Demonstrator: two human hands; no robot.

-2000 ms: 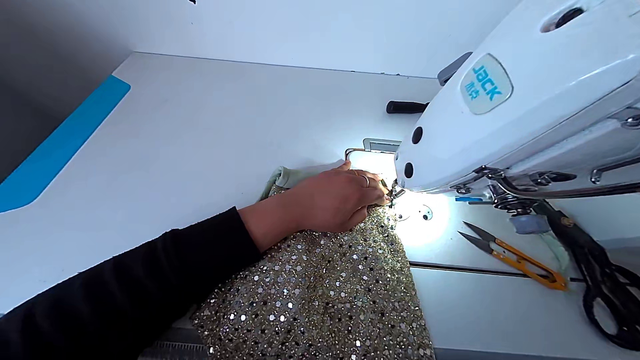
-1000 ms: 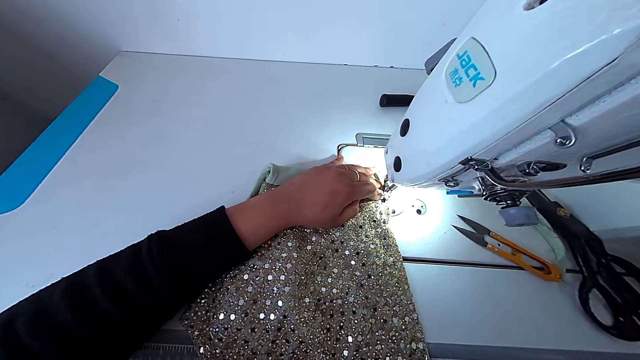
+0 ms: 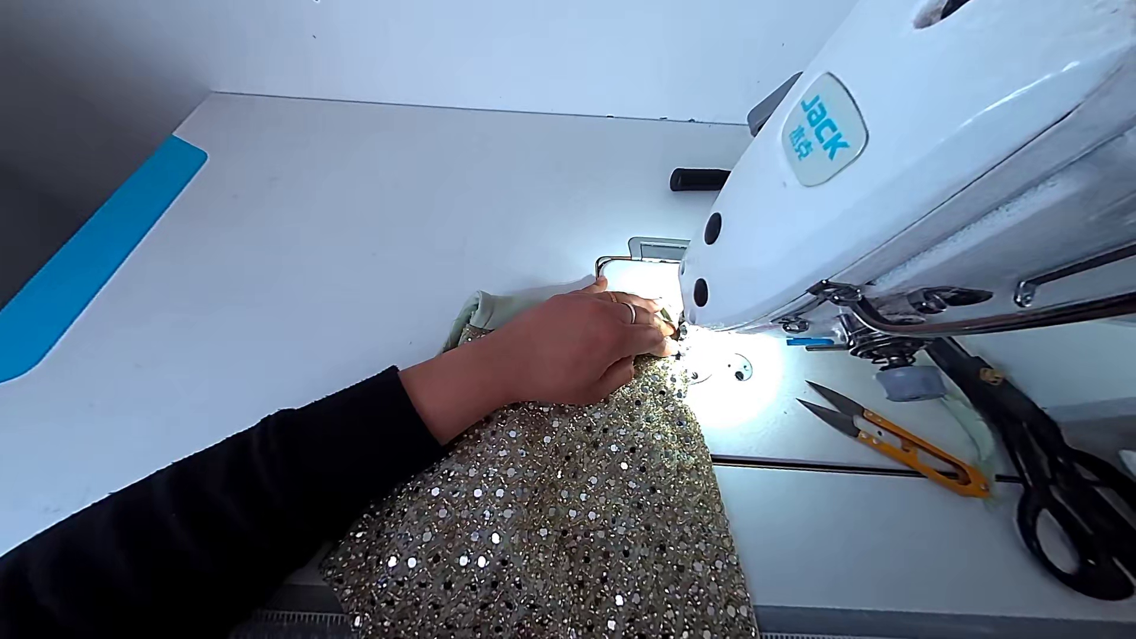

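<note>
My left hand (image 3: 581, 346), with a ring on one finger, lies palm down on a gold sequined fabric (image 3: 550, 524). Its fingertips press the fabric's upper edge right beside the needle area of a white Jack sewing machine (image 3: 852, 195). A pale green fabric (image 3: 501, 309) shows at the upper left edge of the sequined piece, partly under the wrist. The machine's lamp lights the needle plate (image 3: 710, 366) brightly. The needle itself is hard to make out behind the fingers and the machine head. My right hand is not in view.
Thread snips with orange handles (image 3: 914, 448) lie right of the needle plate. Black-handled scissors (image 3: 1056, 497) rest farther right. A black rod-like part (image 3: 698, 179) is behind the machine head. Blue edging (image 3: 106, 248) marks the left side of the white table (image 3: 337, 222).
</note>
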